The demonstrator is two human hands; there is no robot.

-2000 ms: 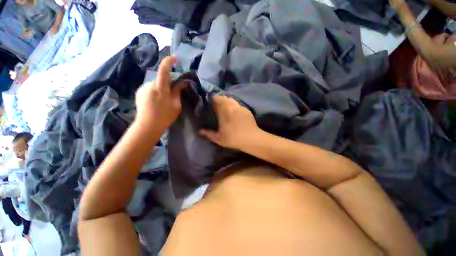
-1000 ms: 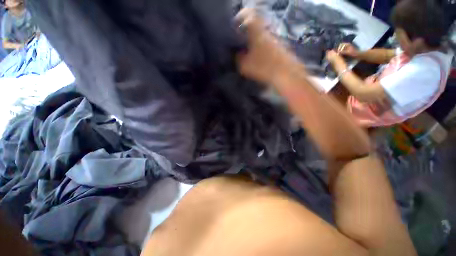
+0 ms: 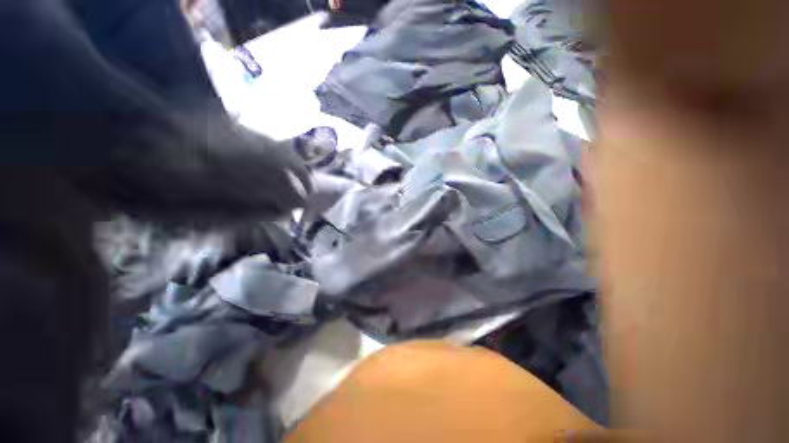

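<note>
A dark grey jacket [image 3: 156,164] fills the left side, blurred and very close to the camera, raised above the table. Neither of my hands can be made out. A blurred bare arm [image 3: 692,260] fills the right side, its hand out of the picture or hidden. Another grey jacket [image 3: 493,190] lies crumpled in front of me, with a stitched pocket flap showing near its middle.
Loose crumpled grey jackets [image 3: 199,346] lie at the lower left. More grey garments [image 3: 415,69] are piled at the far side of the white table [image 3: 290,73]. Another grey garment [image 3: 562,52] lies at the far right.
The dark jacket has moved from the centre to the left side. The arm at the right is now much closer to the camera. The person in the pink apron has left the view.
</note>
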